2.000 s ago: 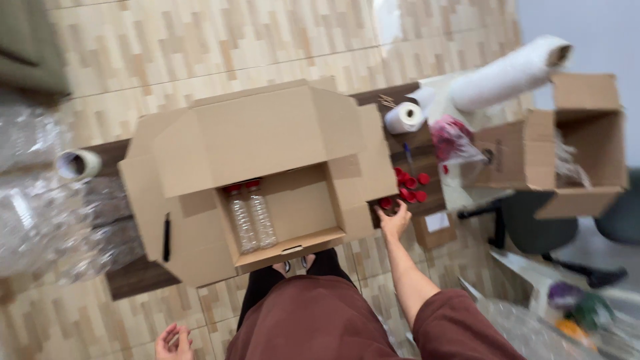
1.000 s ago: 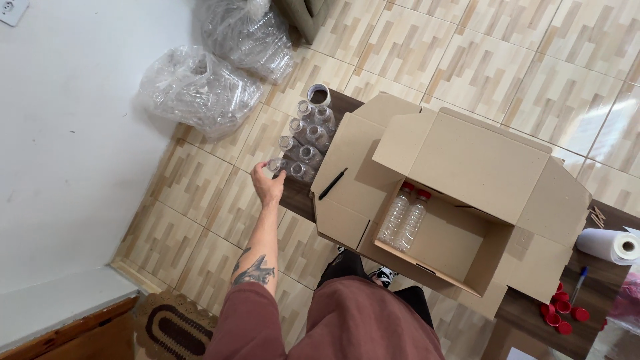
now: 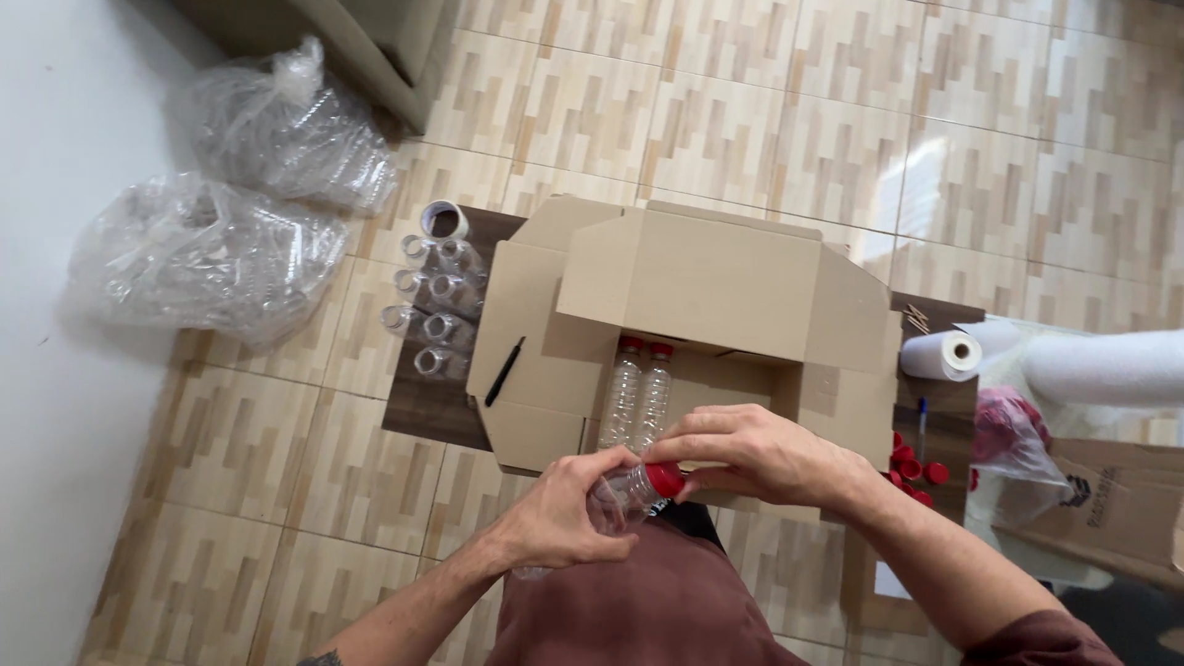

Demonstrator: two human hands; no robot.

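Note:
My left hand [image 3: 569, 513] is wrapped around a clear plastic bottle [image 3: 618, 499], tilted in front of the box. A red screw cap [image 3: 664, 479] sits at the bottle's mouth, and the fingers of my right hand [image 3: 749, 453] grip it. Beyond my hands lies an open cardboard box [image 3: 731, 319] with its flaps spread. Two clear bottles with red caps [image 3: 638, 393] lie side by side at the left inside it. Uncapped clear bottles [image 3: 444, 305] stand at the table's left end. Loose red caps [image 3: 910, 470] lie right of the box.
A black pen [image 3: 505, 372] rests on the left flap. A tape roll [image 3: 444, 220] is beside the bottles. Plastic bags of bottles [image 3: 213, 259] lie on the floor at left. A white roll [image 3: 942, 355], a blue pen [image 3: 922, 425] and another cardboard box [image 3: 1101, 499] are at right.
My left hand has come from the bottles at the table's left end to in front of the box, now with a bottle. My right hand, out of view one second ago, is at its red cap.

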